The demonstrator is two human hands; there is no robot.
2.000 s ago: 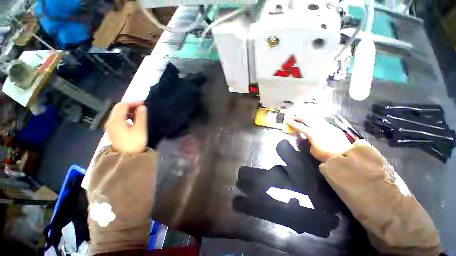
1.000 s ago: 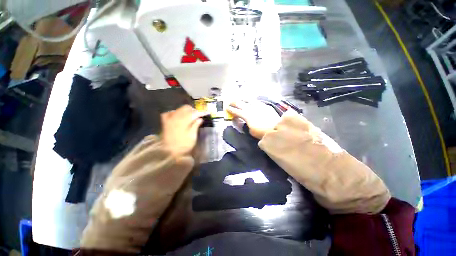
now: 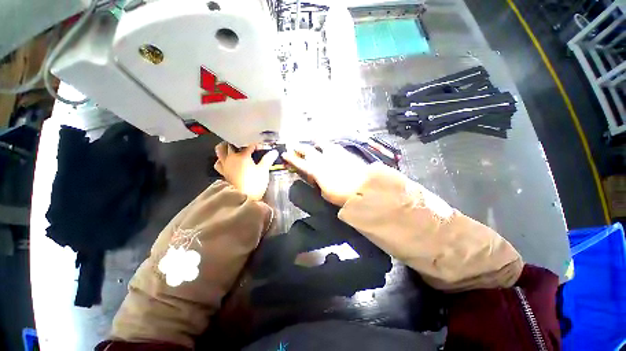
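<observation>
The white sewing machine head with a red three-diamond mark stands above my hands. My left hand and my right hand meet at the needle area. Both hold a small black fabric piece between their fingertips, over a yellow edge partly hidden by the fingers. The needle is hidden by the head. A loose pile of black fabric strips lies in front of my lap, between my forearms. Snips lie just right of my right hand.
A fanned pile of black zippers lies at right. A larger heap of black fabric lies at left on the grey table. A blue bin stands beyond the table at lower right, and a white rack at upper right.
My left hand has moved from the heap at left to the needle area and now holds black fabric there with my right hand. The view has swung right, and the machine head appears closer.
</observation>
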